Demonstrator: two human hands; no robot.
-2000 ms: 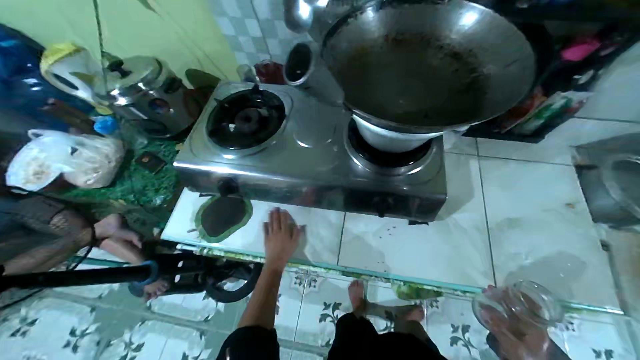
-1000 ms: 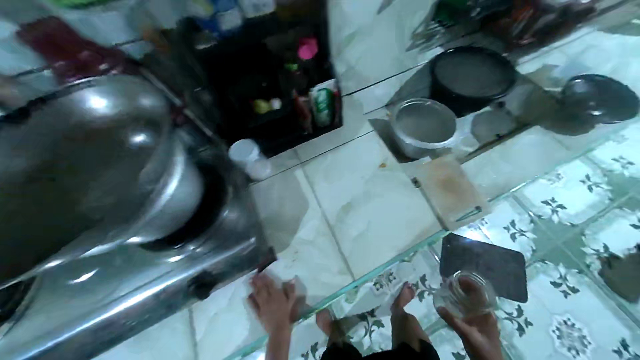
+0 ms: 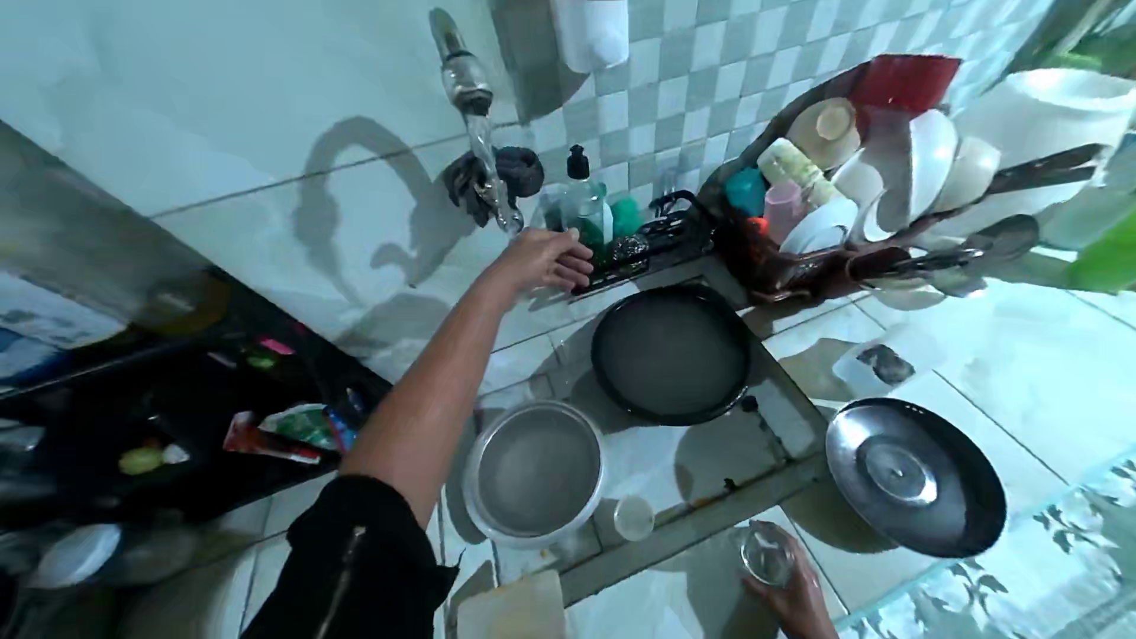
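Observation:
My left hand reaches out beside the clear plastic hose under the wall tap, close to a green pump bottle. Its fingers are loosely curled, and whether they touch the hose or bottle cannot be told. At the lower right, my right hand holds a clear glass container above the counter tiles. Between the hands lie a black basin and a metal pot, both holding cloudy liquid, in the recessed tiled sink. A small translucent cup is beside the pot.
A dark wok or pan rests on the counter at the right. Bowls and cups crowd a dish rack at the back right. A black shelf with packets is on the left. A cutting board lies at the bottom.
The view has swung from the stove to the sink. My left hand has left the counter beside the stove and is raised near the tap. The glass container remains in my right hand.

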